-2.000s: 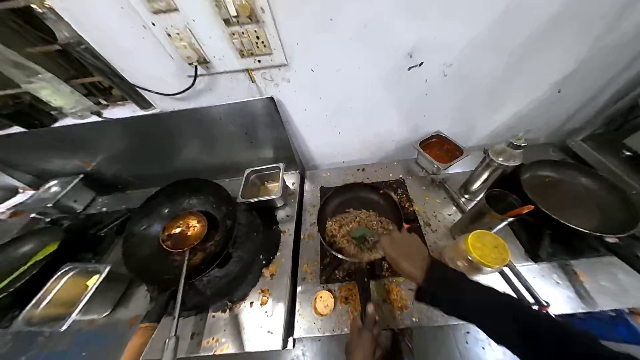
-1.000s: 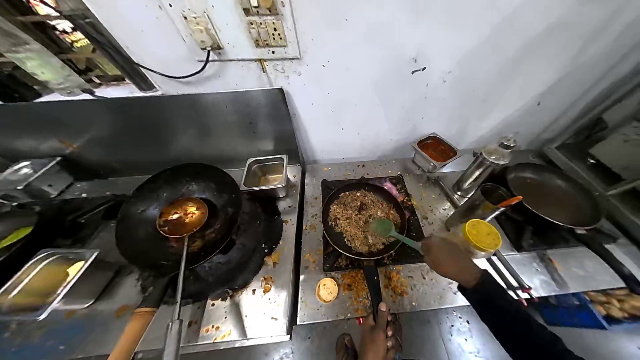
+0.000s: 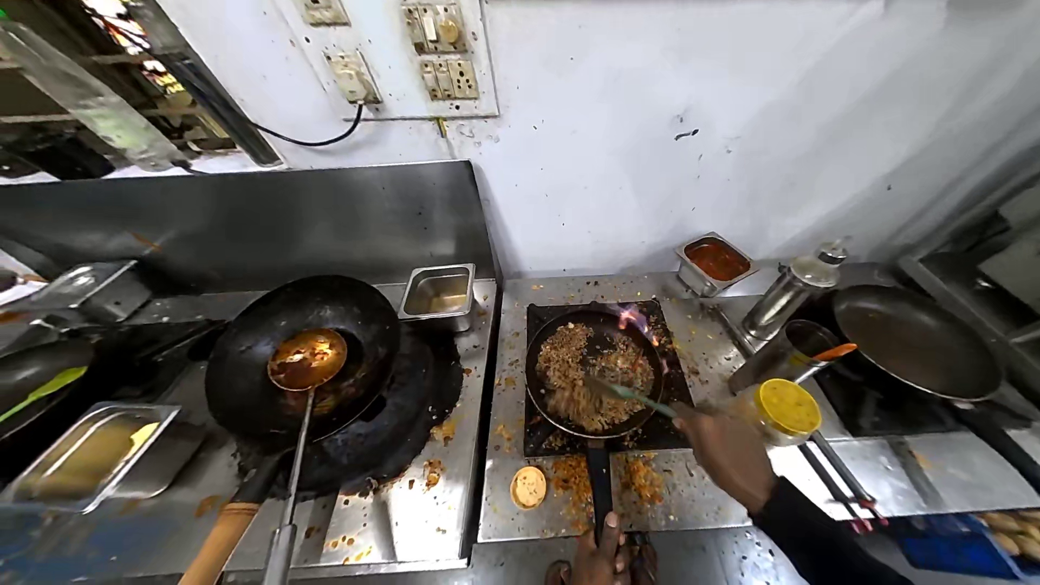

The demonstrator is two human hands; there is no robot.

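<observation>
A black frying pan [image 3: 595, 437] of crumbly brown minced food [image 3: 581, 370] rests on the right-hand burner, with flame at its upper right edge. My left hand [image 3: 603, 561] is closed around the pan's black handle at the bottom of the view. From the right, my right hand [image 3: 727, 455] grips a green spatula [image 3: 630, 396], whose blade lies in the food. A yellow-lidded container [image 3: 786, 410] stands just beyond my right hand. On the left, a black wok [image 3: 244, 366] holds a long-handled ladle [image 3: 307, 360] with reddish-brown liquid in it.
A steel tub of red sauce [image 3: 715, 260], a steel dispenser [image 3: 792, 292] and an empty-looking frying pan [image 3: 918, 341] stand to the right. Another steel tub [image 3: 439, 294] sits between the stoves. A small round tan item [image 3: 528, 487] lies before the burner. Food scraps litter the counter.
The spatula has moved from the pan's right side toward its middle. Flame now shows at the pan's upper right edge. The food has shifted, baring part of the pan's bottom.
</observation>
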